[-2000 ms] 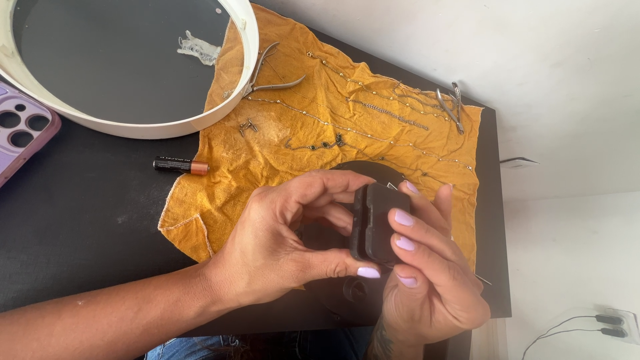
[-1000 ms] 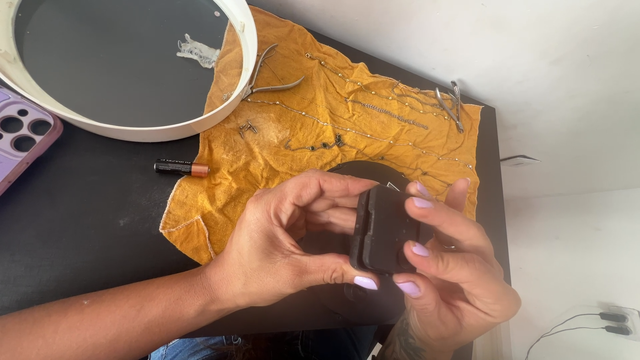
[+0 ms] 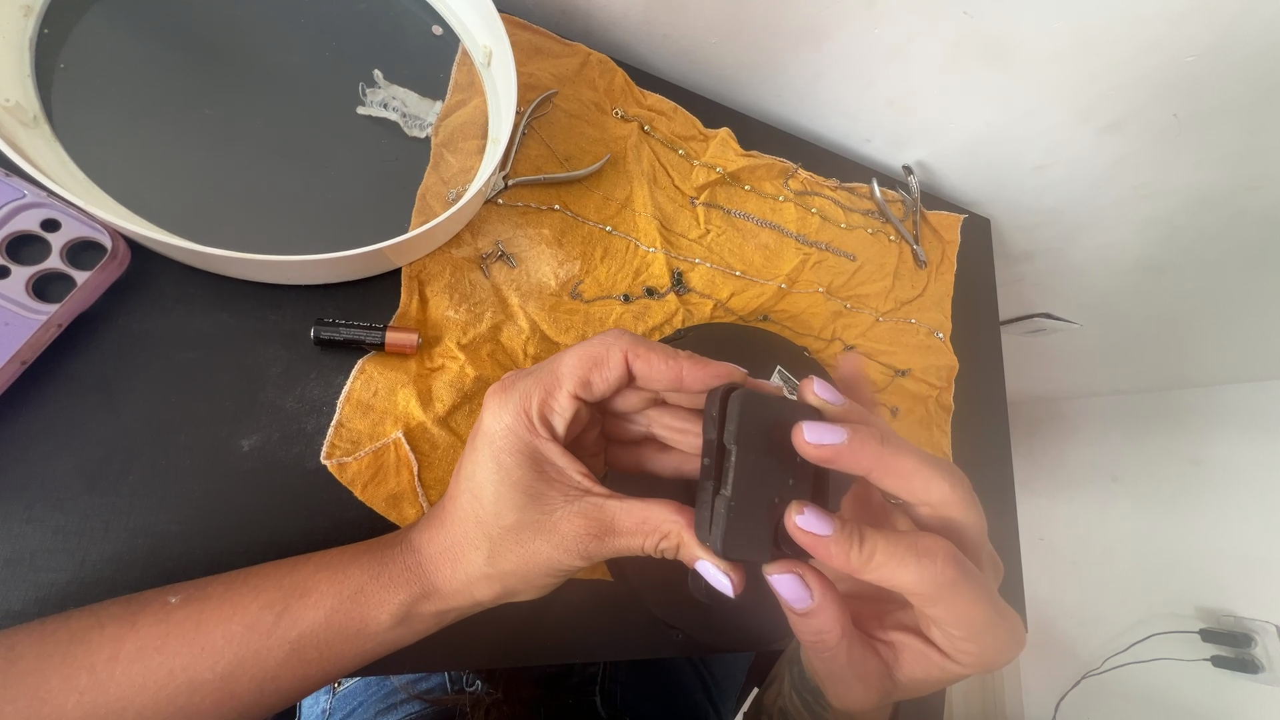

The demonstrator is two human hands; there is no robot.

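Note:
A small black plastic box, perhaps a clock movement [image 3: 765,470], is held up over a round black disc [image 3: 650,580]. My left hand [image 3: 600,460] grips its left side between thumb and fingers. At its right face, my right hand [image 3: 890,530] rests its fingertips, with the fingers spread around the box. A small pale piece with dark marks [image 3: 785,381] shows at the top edge of the box. The disc overlaps the mustard-yellow cloth [image 3: 560,330]. A copper-and-black AA-type battery [image 3: 366,336] lies left of the cloth on the dark table.
Thin chains [image 3: 775,225], pliers [image 3: 530,160] and a second pair of pliers [image 3: 905,215] lie on the cloth. A white round-rimmed frame [image 3: 300,268] stands at upper left, beside a phone in a purple case [image 3: 50,270]. A white wall borders the table at right.
My right hand's fingers have shifted on the box, first moving off its upper part and now back near its top edge. My left hand keeps its hold.

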